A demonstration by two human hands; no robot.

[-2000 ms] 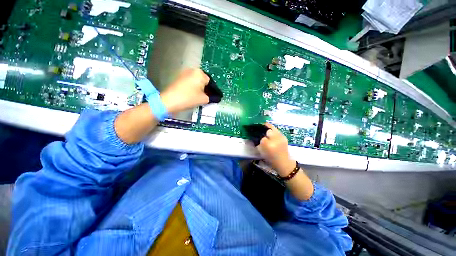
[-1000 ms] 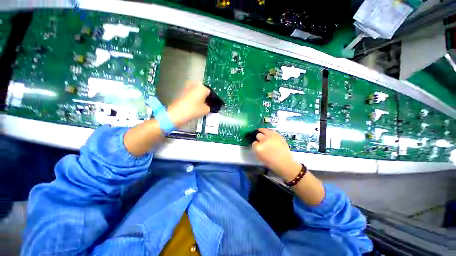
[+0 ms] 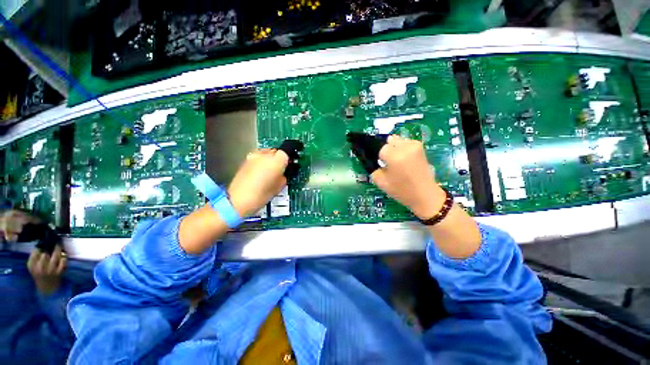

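Note:
A large green circuit board [image 3: 329,96] with white patches and small parts lies on the rails in front of me. My left hand [image 3: 258,180], with a light blue wrist strap [image 3: 218,201], is over its left edge. Its fingertips wear black finger cots [image 3: 291,160] and point down at the board, close together. My right hand [image 3: 408,175], with a dark red-brown bead bracelet [image 3: 440,209], is over the middle of the board, its black-covered fingertips bunched. Whether either hand holds a small part cannot be seen.
More boards lie left [image 3: 96,153] and right [image 3: 531,114] between pale conveyor rails [image 3: 321,241]. A gap [image 3: 231,139] shows bare metal bed. Behind are black bins with grey [image 3: 202,34] and yellow parts. Another person's hands [image 3: 47,265] are at the far left.
The view has turned left, bringing the bins and another person into view. My right hand has moved from the board's near edge farther in over the board. My left hand stays near the board's left edge.

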